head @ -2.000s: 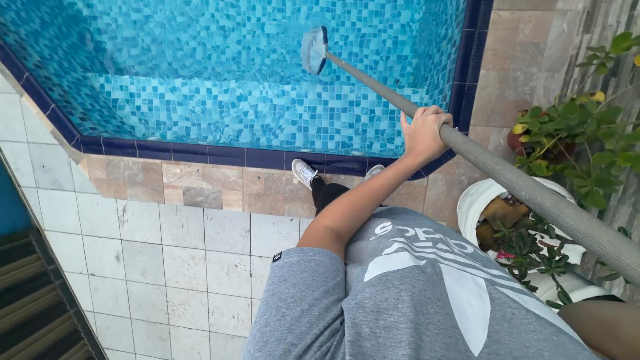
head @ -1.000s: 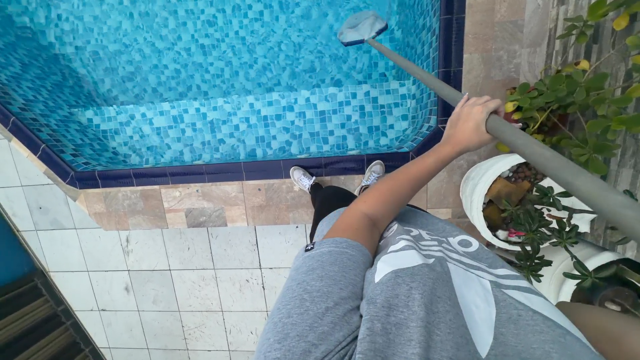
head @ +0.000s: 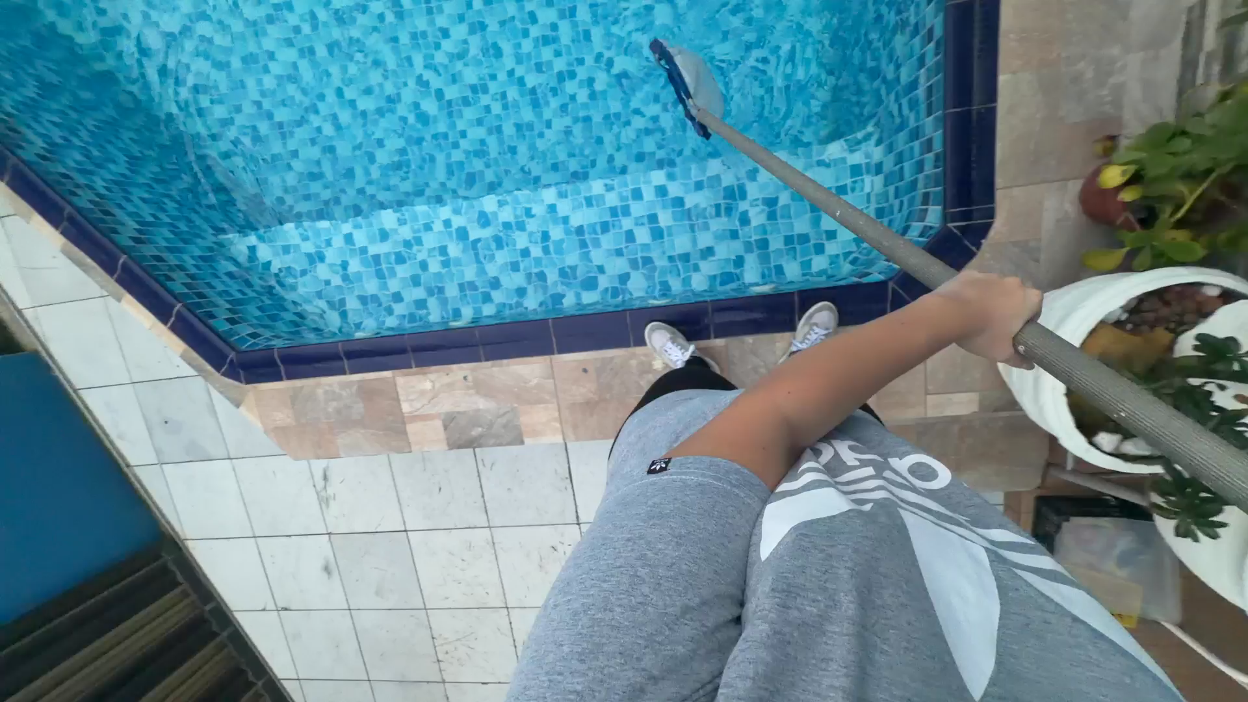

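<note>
My left hand [head: 990, 314] is closed around the grey ribbed pole [head: 848, 210] of a pool skimmer net, with the arm reaching across my body. The pole slants from the right edge down over the pool. At its far end the skimmer net [head: 697, 83], with a dark blue frame and pale mesh, is over or in the water of the blue-tiled pool [head: 439, 117]; its exact depth cannot be told. The mesh trails to the right of the frame. My right hand is out of view.
My shoes [head: 673, 343] stand at the dark blue pool edge [head: 517, 338]. On the right are a white planter [head: 1033, 409], leafy plants [head: 1175, 166] and a clear plastic container [head: 1121, 561]. A blue surface [head: 68, 487] lies at the left, beside white floor tiles [head: 361, 497].
Relative to the pool, the net first moved right, then back left between one second ago and now. Its frame has turned to the left side of the mesh. My left hand has stayed on the pole.
</note>
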